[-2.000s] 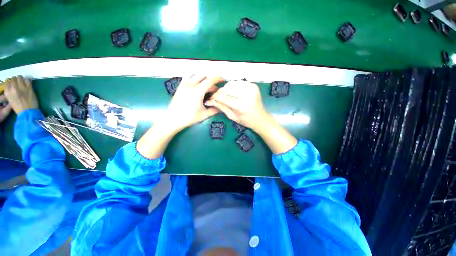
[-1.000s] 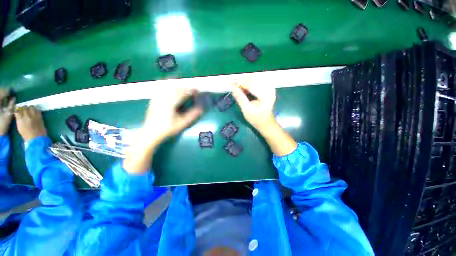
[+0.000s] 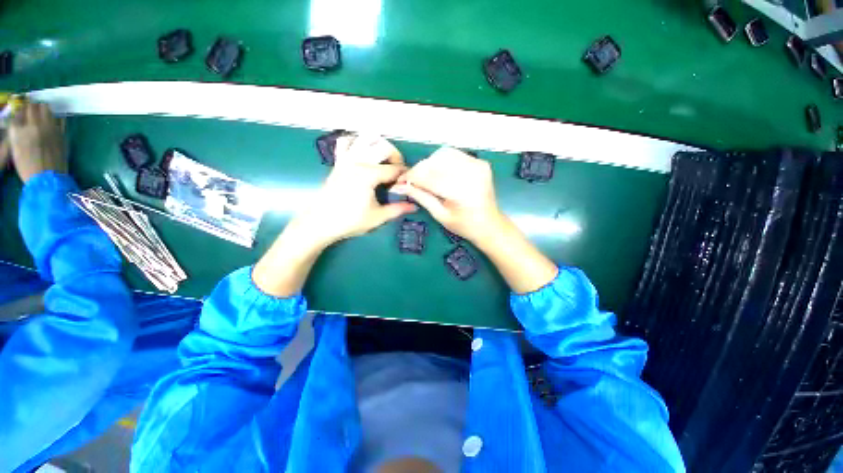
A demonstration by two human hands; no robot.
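Note:
My left hand (image 3: 356, 192) holds a small black housing (image 3: 392, 192), mostly hidden by the fingers, above the green bench. My right hand (image 3: 457, 191) meets it with pinched fingertips at the housing; whether a small part is between them cannot be seen. A black housing (image 3: 412, 236) lies just below my hands, another (image 3: 460, 262) to its lower right, with one partly hidden by my right hand. One housing (image 3: 330, 146) lies partly behind my left hand, and one (image 3: 536, 166) lies right of my right hand near the rail.
A pale rail (image 3: 277, 102) separates the bench from the green belt (image 3: 416, 55) with scattered housings. At left are thin sticks (image 3: 139, 242), a shiny bag (image 3: 213, 200), several housings and another person's hand (image 3: 37, 143). Black trays (image 3: 730, 286) are stacked at right.
My hands were apart one second ago and are now together at the housing. The view has shifted; my left hand's blur is gone.

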